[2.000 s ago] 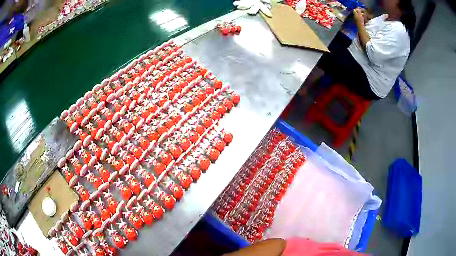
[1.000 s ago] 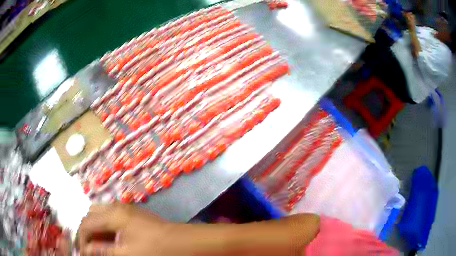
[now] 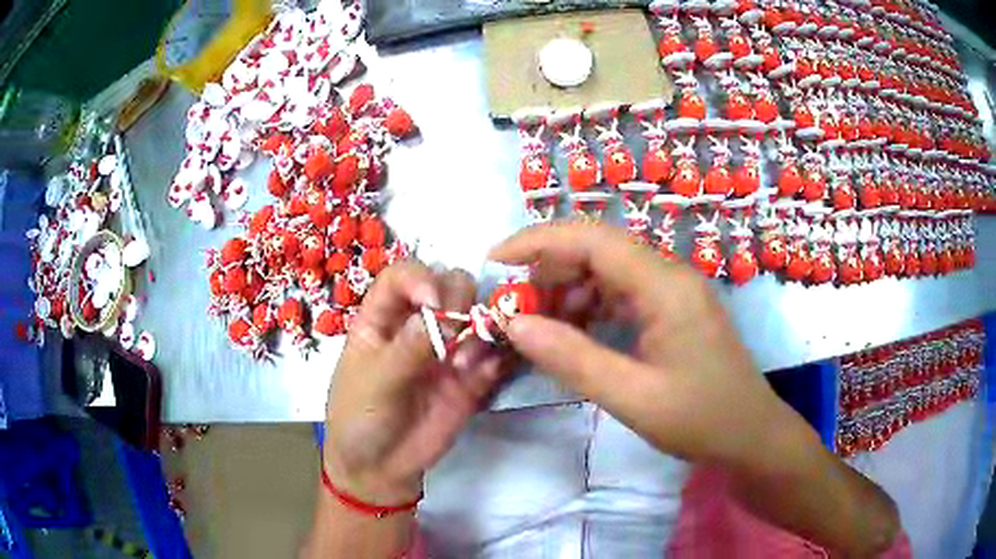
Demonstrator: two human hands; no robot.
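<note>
My left hand pinches a thin white piece, seen edge-on, between thumb and fingers. My right hand holds a red figure with white prongs, its prongs pointing left to the white piece. The two meet or nearly meet; the exact contact is too small to tell. Loose red figures lie in a heap at left, with a heap of white pieces behind. Finished pieces lie in rows at right. A round white spot sits on a tan cardboard pad.
A small round basket with white pieces is at far left, near a dark phone at the table edge. A yellow tape roll stands at the back left. A lined crate is at lower right.
The view has swung left and down to the heaps. Both hands are now in view, holding a red figure and a white piece; earlier only one arm showed, low in the frame.
</note>
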